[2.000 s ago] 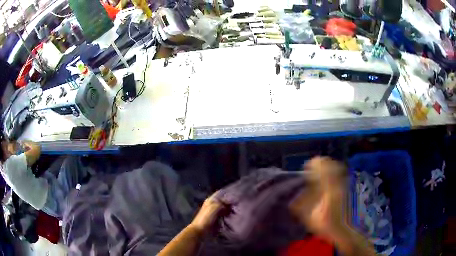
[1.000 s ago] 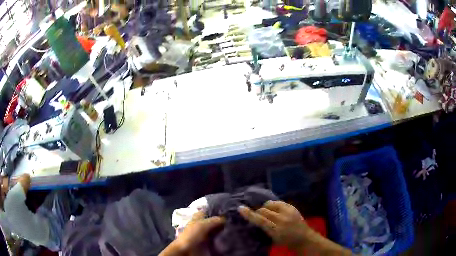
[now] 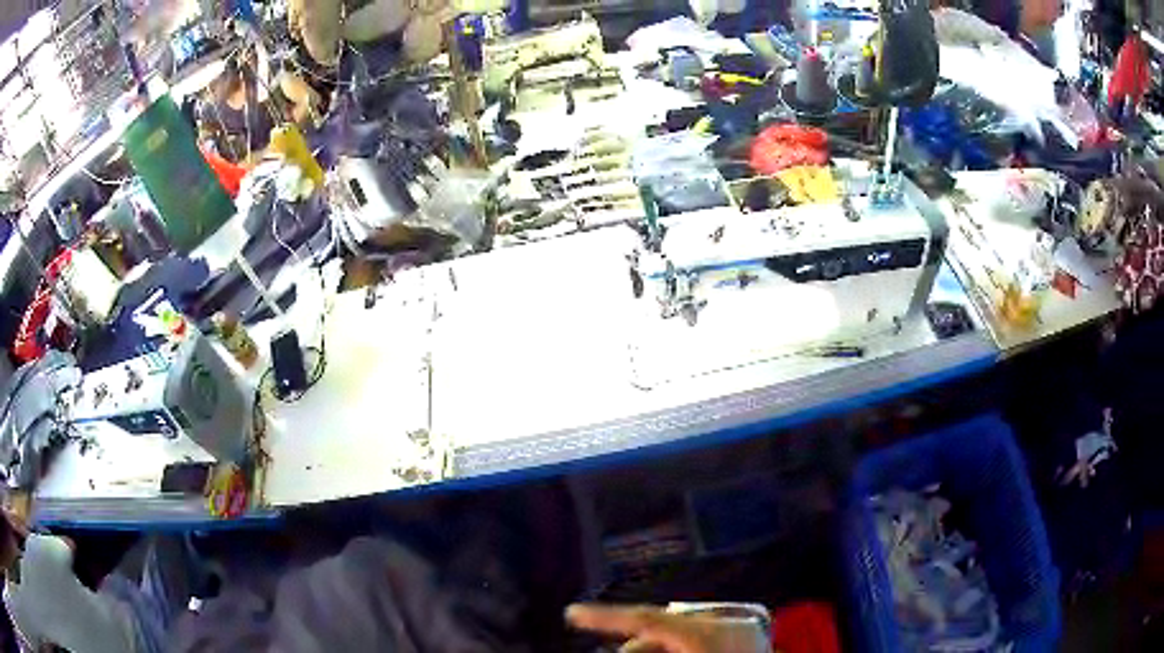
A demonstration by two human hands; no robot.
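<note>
My right hand (image 3: 670, 630) is low at the bottom edge and partly cut off, with a finger stretched out to the left. A pale white edge (image 3: 721, 610), perhaps of cloth, shows along its upper side. Whether the hand holds anything is hidden by the frame's edge. My left hand is not in view. The heap of dark grey cloth (image 3: 364, 600) lies at the lower left, below the table. The held grey piece is not clearly seen.
A white sewing machine (image 3: 791, 287) stands on the blue-edged table (image 3: 536, 344). A blue basket (image 3: 868, 542) holds pale scraps at lower right. Another machine (image 3: 166, 402) is at left, near a person's sleeve (image 3: 64, 600). A red patch (image 3: 805, 628) is beside my right hand.
My left hand and the grey piece have dropped out of view. My right hand is lower and cut off. The camera view has shifted, with table and basket lower in the picture.
</note>
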